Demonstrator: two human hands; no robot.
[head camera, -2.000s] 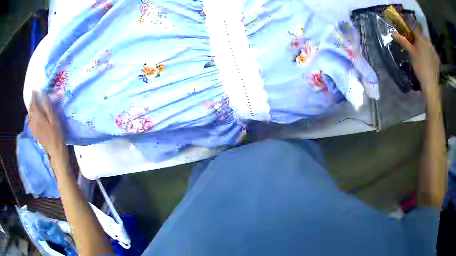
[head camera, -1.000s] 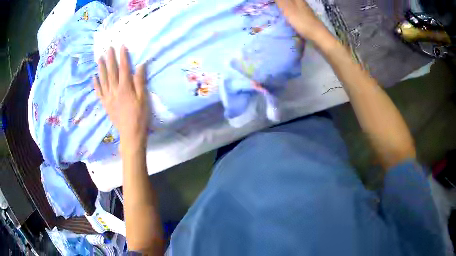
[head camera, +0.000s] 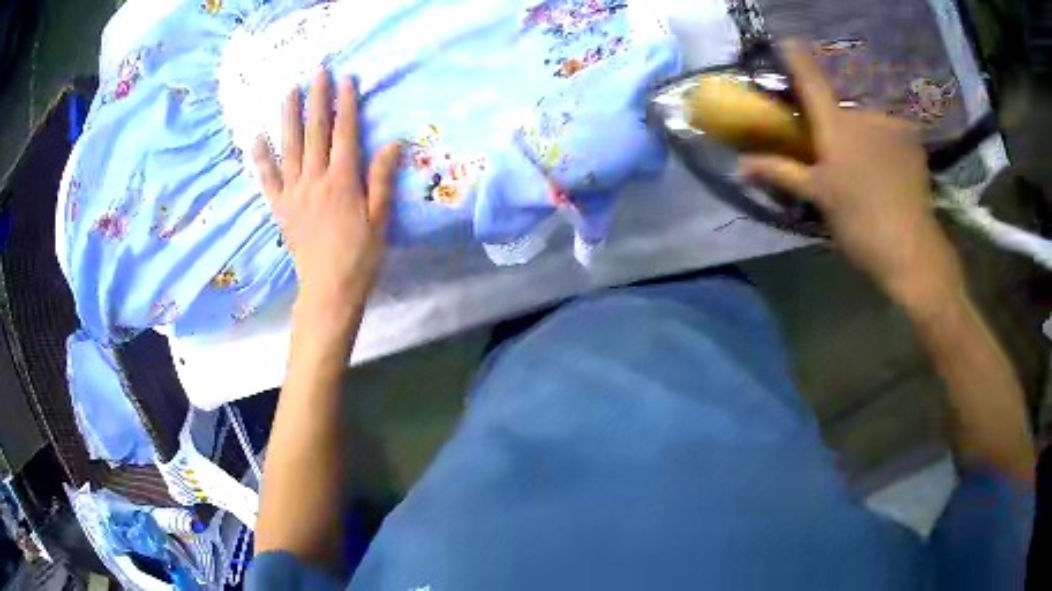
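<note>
A light blue floral dress (head camera: 450, 104) lies across the white ironing board (head camera: 248, 364), its gathered skirt at the left. My left hand (head camera: 323, 208) rests flat on the dress, fingers spread, holding nothing. My right hand (head camera: 859, 173) grips the yellow-brown handle of the steam iron (head camera: 750, 116). The iron's pointed tip is at the right edge of the dress, near the shoulder. A short sleeve (head camera: 519, 219) with a white edge lies toward the board's near side. Much of the iron's body is hidden by my right hand.
The grey-brown iron rest pad (head camera: 888, 75) is at the board's right end. A pale hose (head camera: 1004, 231) trails right from the iron. A brown bin (head camera: 52, 277) stands at the left, with white hangers (head camera: 208, 479) beside it, below the board's left end.
My right hand has left the dress, taken hold of the iron and brought it left from the pad's far right to the dress. My left hand stays on the dress, slightly shifted.
</note>
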